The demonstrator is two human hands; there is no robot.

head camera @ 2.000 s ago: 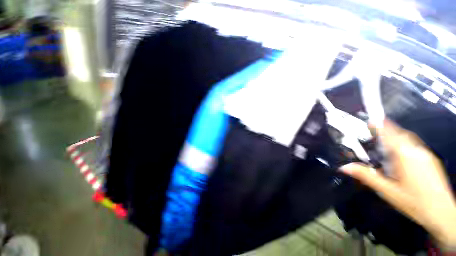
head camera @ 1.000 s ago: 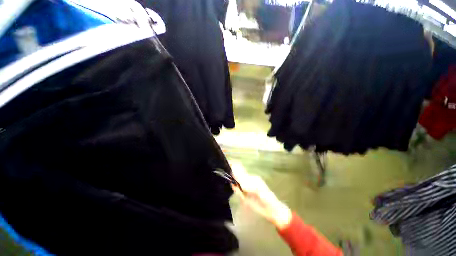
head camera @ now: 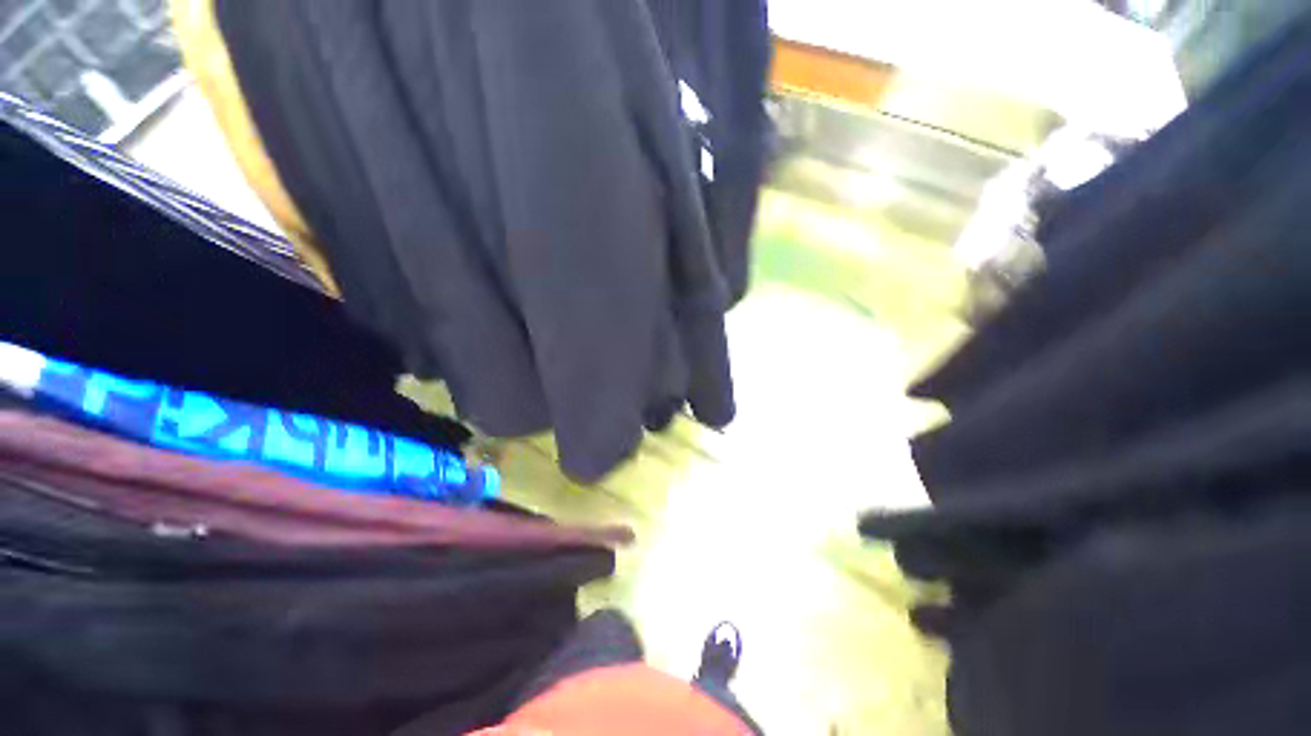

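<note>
No hand shows in the head view now. Nearest in front, a group of hanging garments fills the lower left: a black garment (head camera: 288,633), a maroon garment (head camera: 331,518) above it and a bright blue patterned strip (head camera: 288,439). Dark grey-black garments (head camera: 561,216) hang at the upper middle, with small white tags at their right side. More black garments (head camera: 1121,431) hang along the right side. Both of my hands are out of the picture or hidden.
Pale, glaring floor (head camera: 776,475) lies between the hanging garments. My orange-red clothing (head camera: 618,705) and a dark shoe (head camera: 722,647) show at the bottom. A mustard edge (head camera: 245,144) shows at the upper left. A white surface with an orange edge (head camera: 834,75) stands at the top.
The view has swung down and onto other hanging garments. The right hand, seen at the black garment's edge with a slim dark item a second ago, no longer shows.
</note>
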